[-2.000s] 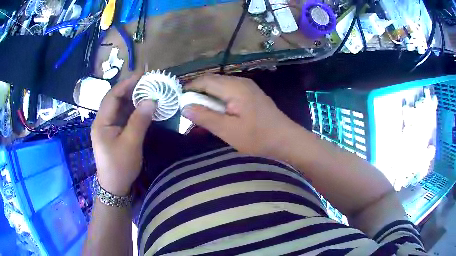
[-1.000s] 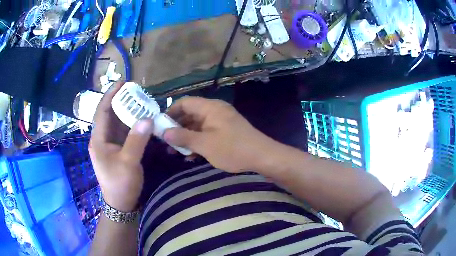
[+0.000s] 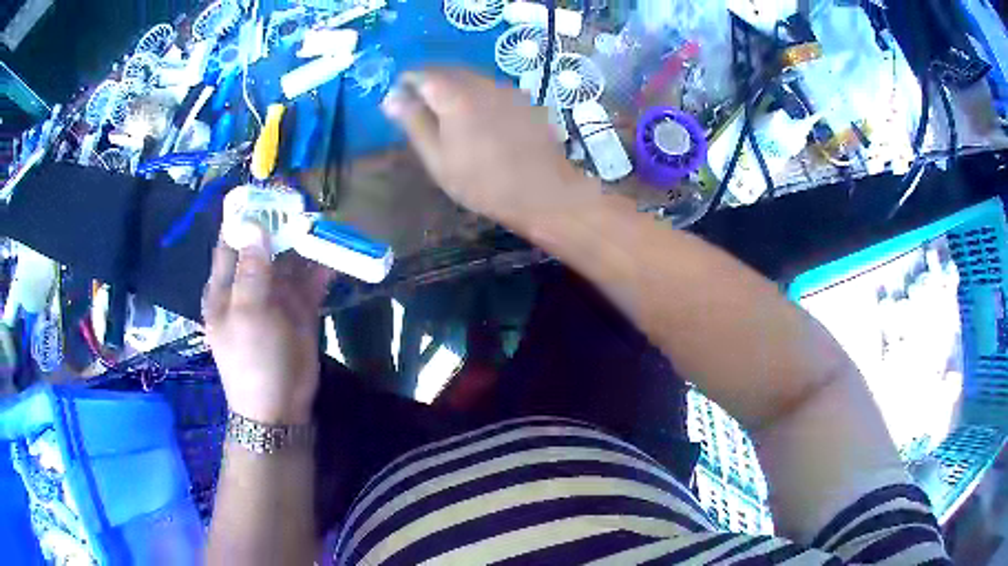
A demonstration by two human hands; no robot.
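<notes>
A white handheld mini fan (image 3: 352, 252) is held at the bench's front edge, its handle pointing right with a blue patch showing inside the open handle. My left hand (image 3: 261, 310) holds it by the round head, fingers below and behind. My right hand (image 3: 470, 138) is off the fan, raised over the blue mat (image 3: 444, 58); its fingertips are blurred, and I cannot tell whether they hold anything. Several white fan grilles (image 3: 575, 81) and white handle pieces (image 3: 317, 73) lie on the bench beyond my hands.
A yellow-handled screwdriver (image 3: 268, 142) lies just beyond the fan. A purple roll (image 3: 671, 145) and a white handle shell (image 3: 602, 142) lie at right among black cables. A blue bin (image 3: 122, 442) stands low left, a teal crate (image 3: 884, 245) at right with white parts inside.
My right hand has let go of the fan and moved forward over the mat. My left hand has moved the fan forward; its handle now shows the open blue inside. The view takes in more bench.
</notes>
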